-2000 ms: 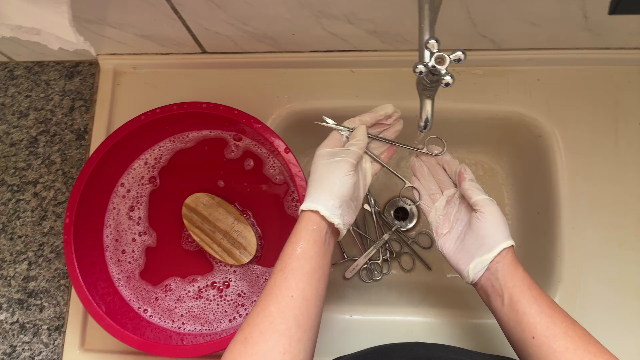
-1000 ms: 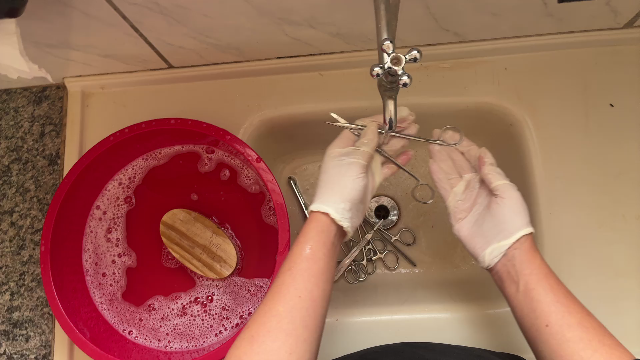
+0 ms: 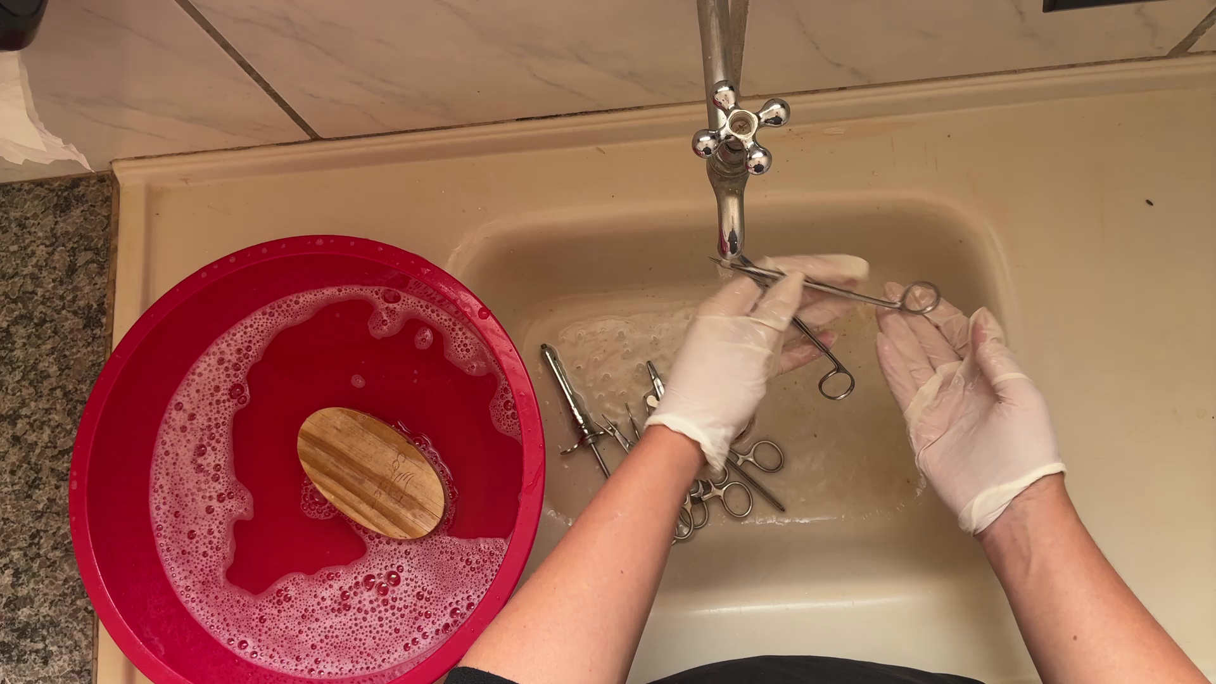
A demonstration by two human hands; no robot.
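My left hand [image 3: 746, 351], in a pale disposable glove, grips a pair of metal surgical scissors or forceps [image 3: 836, 288] near the pivot. The tool's legs are spread and its tip lies right under the spout of the chrome faucet [image 3: 730, 223]. One finger ring reaches my right hand [image 3: 969, 399], which is gloved too, palm up with fingers apart; whether it touches the ring is hard to tell. Below my left wrist, several metal instruments with ring handles [image 3: 736, 499] lie in the beige sink [image 3: 855, 579], partly hidden by my forearm. A metal syringe-like instrument [image 3: 570, 394] lies left of them.
A red plastic basin [image 3: 85, 456] of soapy water stands left of the sink bowl, with a wooden-backed brush [image 3: 370, 472] floating in it. A cross-shaped tap handle [image 3: 741, 125] sits above the spout. Speckled stone counter [image 3: 47, 380] borders the far left.
My left hand has brought the spread instrument under the faucet spout. My right hand stays at its ring end, palm up. The view has shifted.
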